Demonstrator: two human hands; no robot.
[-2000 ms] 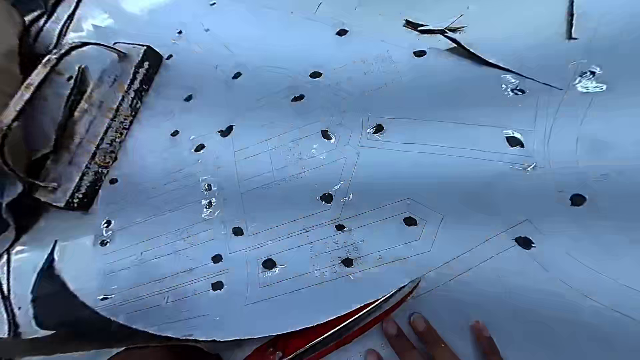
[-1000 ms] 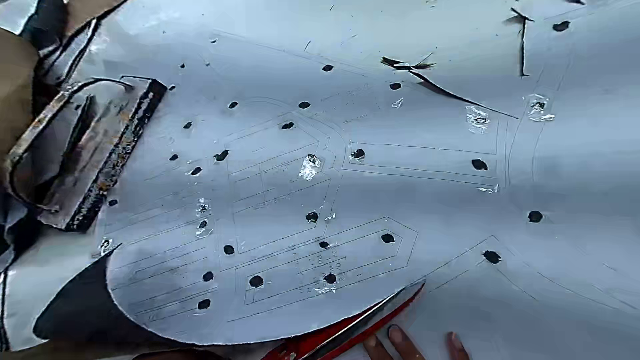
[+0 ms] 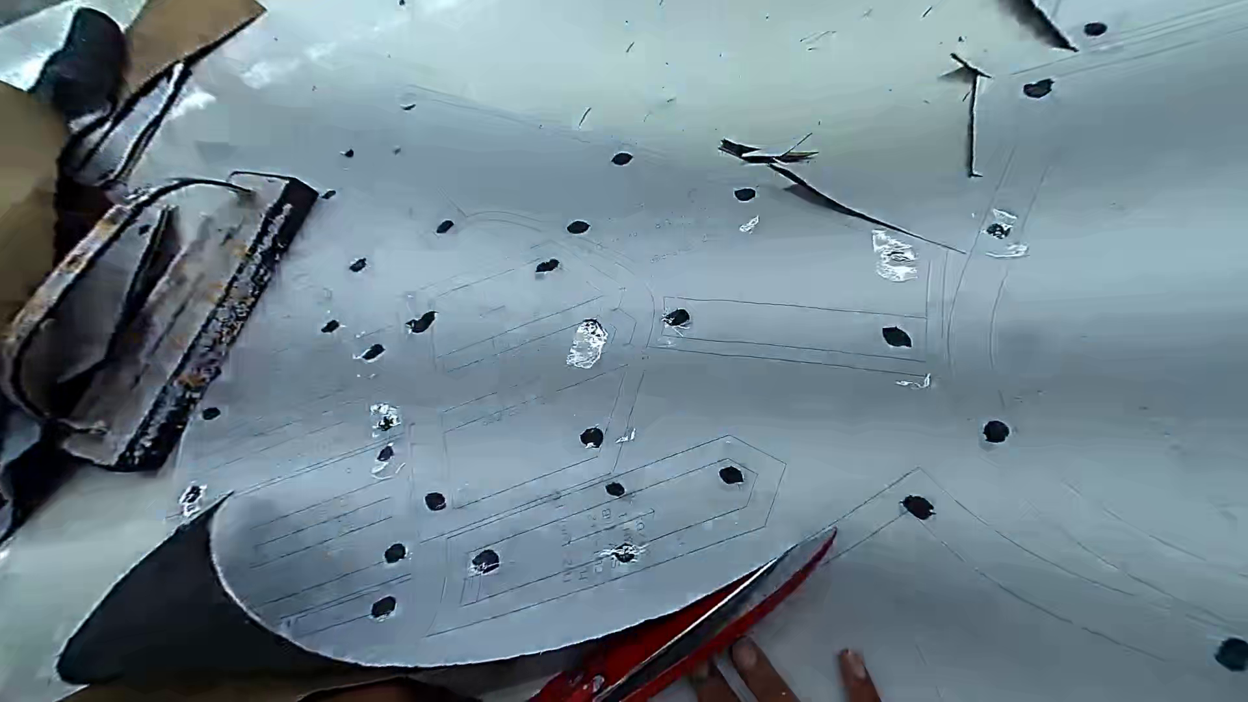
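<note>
Red-handled scissors [image 3: 692,634] reach in from the bottom edge, their blades at the cut edge of a large grey sheet [image 3: 799,409] marked with thin outlines and dark holes. Beside the blades, the fingertips of my right hand [image 3: 770,675] rest spread on the sheet. At the bottom edge, left of the scissors, a dim sliver that may be my left hand [image 3: 390,691] shows under the cut edge; its grip is hidden. The scissors' finger loops lie outside the view, so which hand holds them cannot be seen. A dark underside [image 3: 146,609] shows where the sheet curls at lower left.
A worn metal block with a curved handle [image 3: 219,331] sits on the sheet at the left. Brown material [image 3: 29,195] and dark strips lie beyond it. Slits and a torn opening [image 3: 770,156] cross the sheet's upper part, and patches of clear tape [image 3: 588,344] dot it.
The scissors and the fingertips beside them have advanced rightward along the sheet, and the blade tips are closer to the hole at their right. The view has shifted somewhat.
</note>
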